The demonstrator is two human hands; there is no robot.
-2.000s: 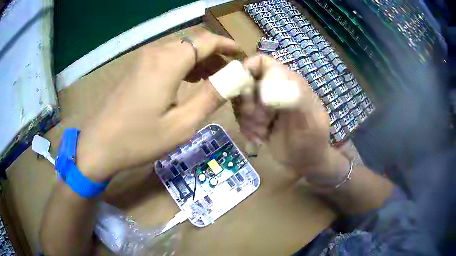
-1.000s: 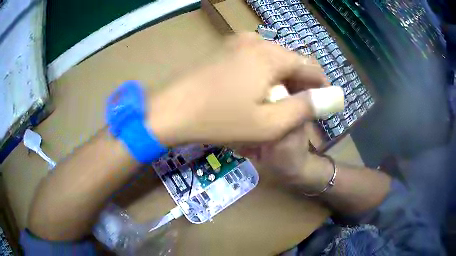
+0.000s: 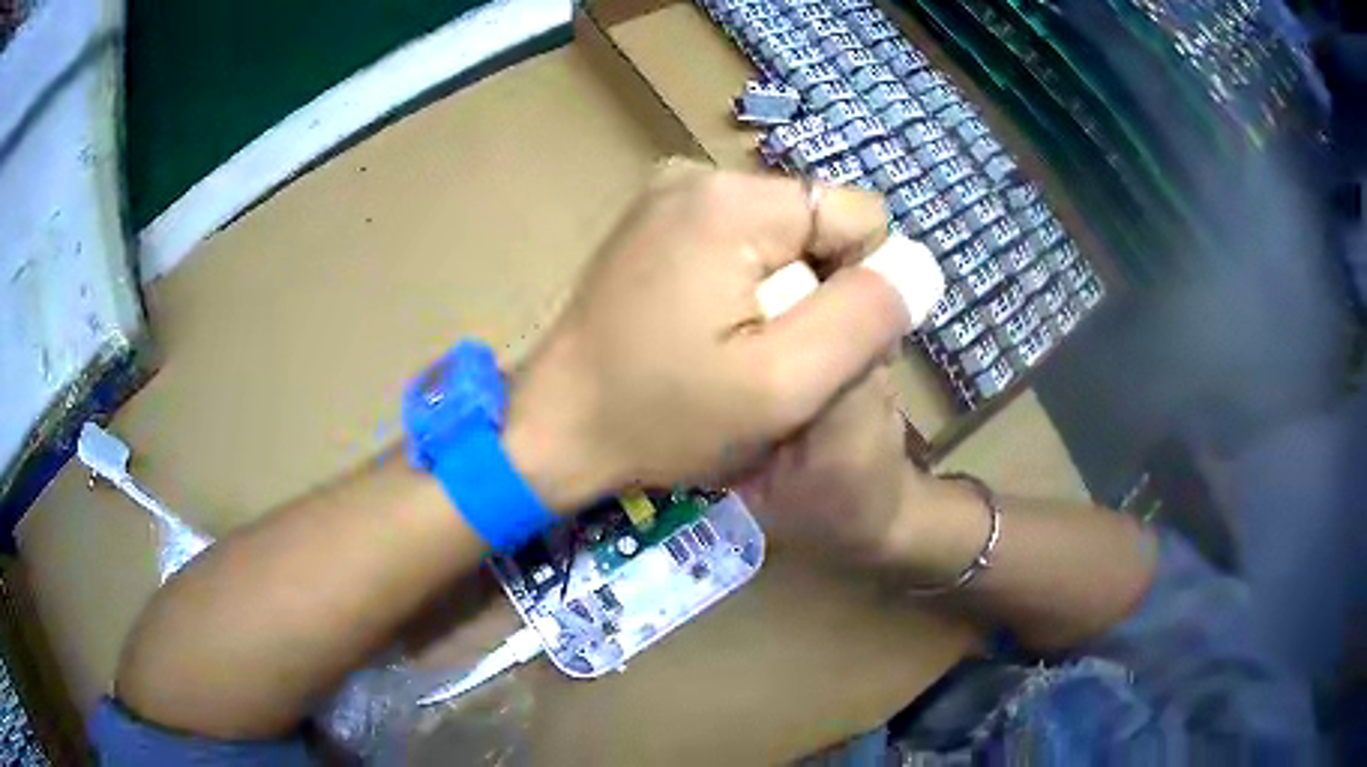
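The white housing shell lies open on the brown work surface, its upper part hidden under my left hand. A green circuit board with a yellow part sits inside it. My left hand, with a blue wristband and pale finger cots, is curled above the shell. My right hand is up against it from below and partly covered by it. The fingers meet, and whatever is between them is hidden. A white cord leaves the shell's lower left edge towards a clear plastic bag.
A brown carton with rows of small block components stands at the upper right; one block lies apart from the rows. Green boards are stacked behind. A white plug-like end lies at left, near a white board.
My hands came together and my left hand crossed over my right. Since one second ago, my left hand has shifted slightly left and the plug-like end and its cord have moved a little.
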